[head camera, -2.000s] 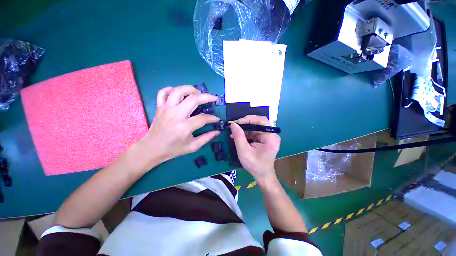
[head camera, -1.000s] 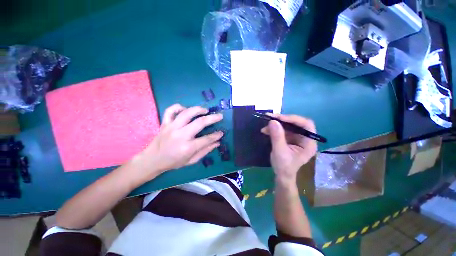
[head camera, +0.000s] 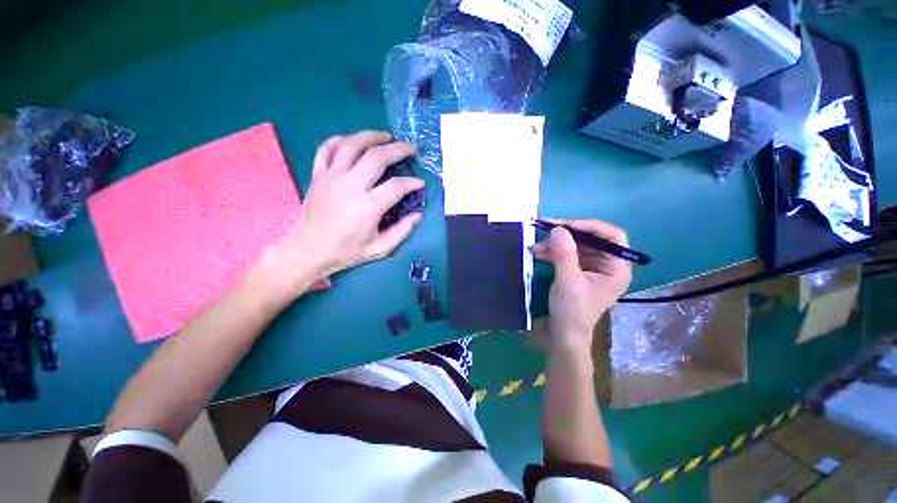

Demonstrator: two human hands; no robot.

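Observation:
My right hand (head camera: 588,270) holds a slim black pen-like tool (head camera: 605,245), its tip at the right edge of the black adhesive sheet (head camera: 484,270). White paper (head camera: 492,162) lies at the top of the black sheet and shows along its right edge. My left hand (head camera: 359,201) is spread with fingers apart over several black plastic housings (head camera: 405,203); whether it grips one cannot be told. More housings (head camera: 430,302) lie loose left of the black sheet.
A pink foam sheet (head camera: 202,231) lies under my left forearm. Clear bags sit beyond the paper (head camera: 462,74) and far left (head camera: 59,167). Dark housings pile up (head camera: 22,339) at left. A machine (head camera: 679,93) and a black tray (head camera: 774,206) stand right. An open box (head camera: 723,359) is below the bench edge.
My left hand has moved up over the upper housings, uncovering lower ones. My right hand moved right, then its tool tip went from the black sheet's top to its right edge.

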